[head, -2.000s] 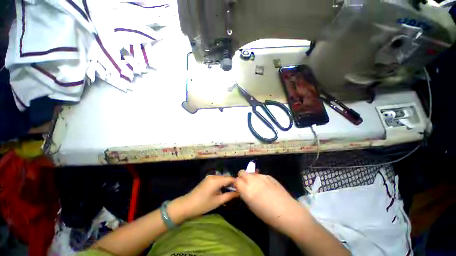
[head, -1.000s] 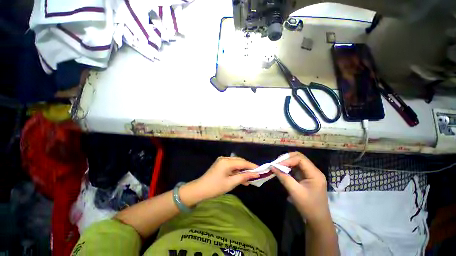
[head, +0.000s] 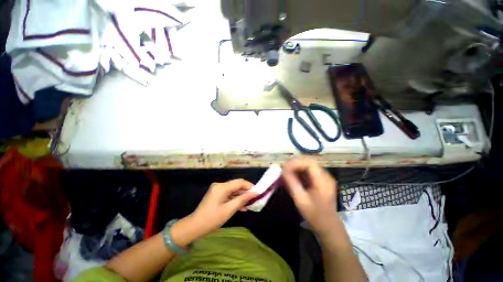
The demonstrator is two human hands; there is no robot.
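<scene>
A small folded white garment piece (head: 268, 185) with a maroon stripe is held over the lap, below the table's front edge. My left hand (head: 226, 202) is shut on its lower left end, thumb on top. My right hand (head: 310, 190) is at the piece's upper right end, slightly blurred, fingers bent; whether it grips the piece cannot be told. Scissors (head: 306, 122) with dark green loop handles lie on the machine bed, blades toward the needle area.
Sewing machine head (head: 309, 19) spans the back. A smartphone (head: 356, 102) with cable and a red-and-black tool (head: 401, 118) lie right of the scissors. White striped pieces heap at left (head: 60, 49) and low right (head: 397, 231). Red bag (head: 33, 204) at lower left.
The piece, earlier held between both hands and opened out, now stands as a narrow folded strip in my left fingers. My right hand has moved up and left. The camera view has shifted.
</scene>
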